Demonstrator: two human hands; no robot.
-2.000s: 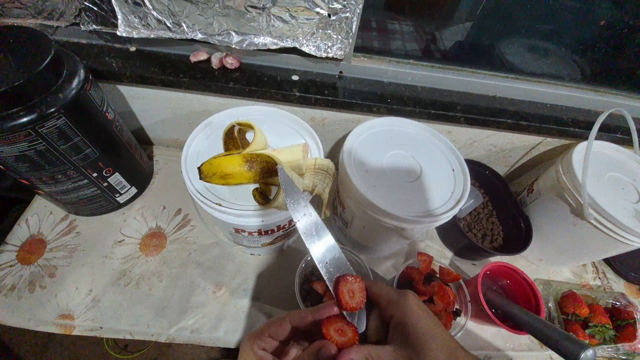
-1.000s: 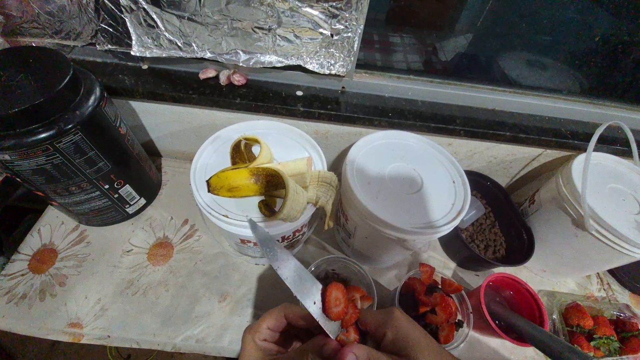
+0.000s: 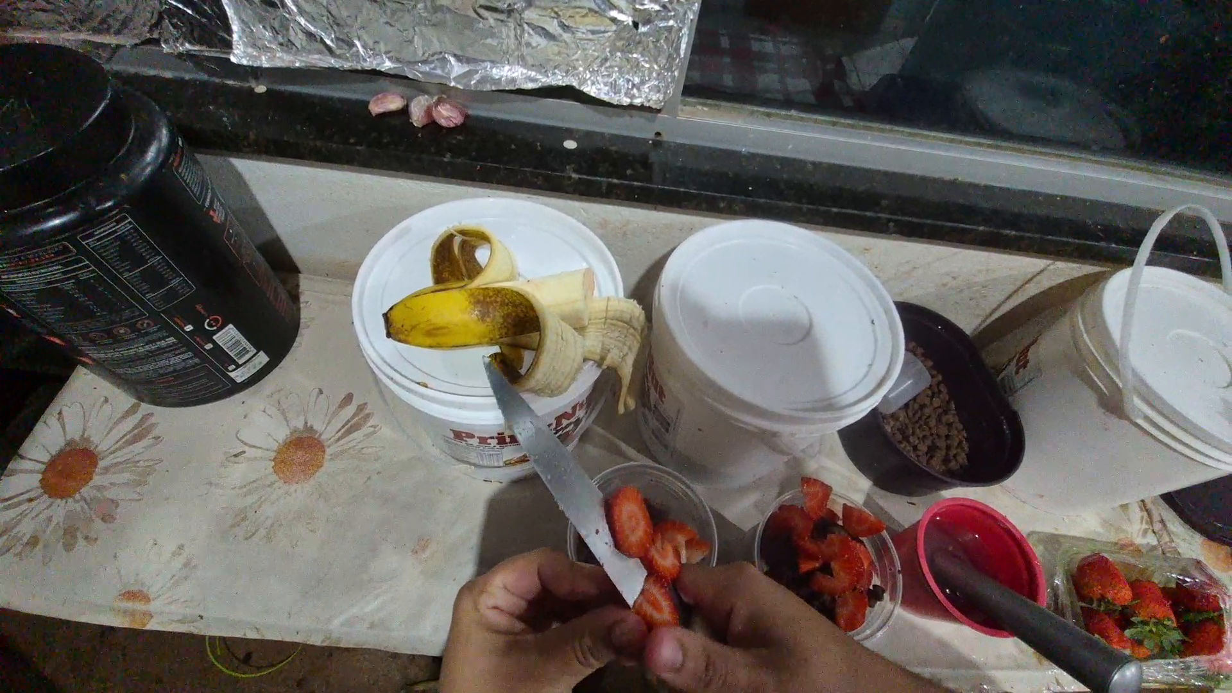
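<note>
My left hand (image 3: 544, 621) pinches a cut strawberry (image 3: 657, 603) from the left. My right hand (image 3: 760, 626) closes in from the right, fingertips at the same fruit. A knife (image 3: 558, 472) points up and left; its handle is hidden, but the blade's line runs into my right hand. Strawberry slices (image 3: 630, 521) lie against the blade, over a clear plastic cup (image 3: 713, 510) partly hidden by my hands. A second clear cup (image 3: 893, 587) holds strawberry pieces and dark crumbs. A partly peeled banana (image 3: 462, 317) rests on a white bucket lid (image 3: 404, 260), beyond the knife tip.
Another lidded white bucket (image 3: 780, 318) stands centre. Rightward are a dark container (image 3: 1006, 443) of brown bits, a handled bucket (image 3: 1107, 414), a red cup (image 3: 929, 577) with a dark handle (image 3: 1039, 626) across it, and packed strawberries (image 3: 1150, 602). A black tub (image 3: 144, 241) stands left.
The knife blade has swung lower, away from the banana it overlapped in the oldest frame. More cut strawberry pieces show beside the blade. Both hands remain close together.
</note>
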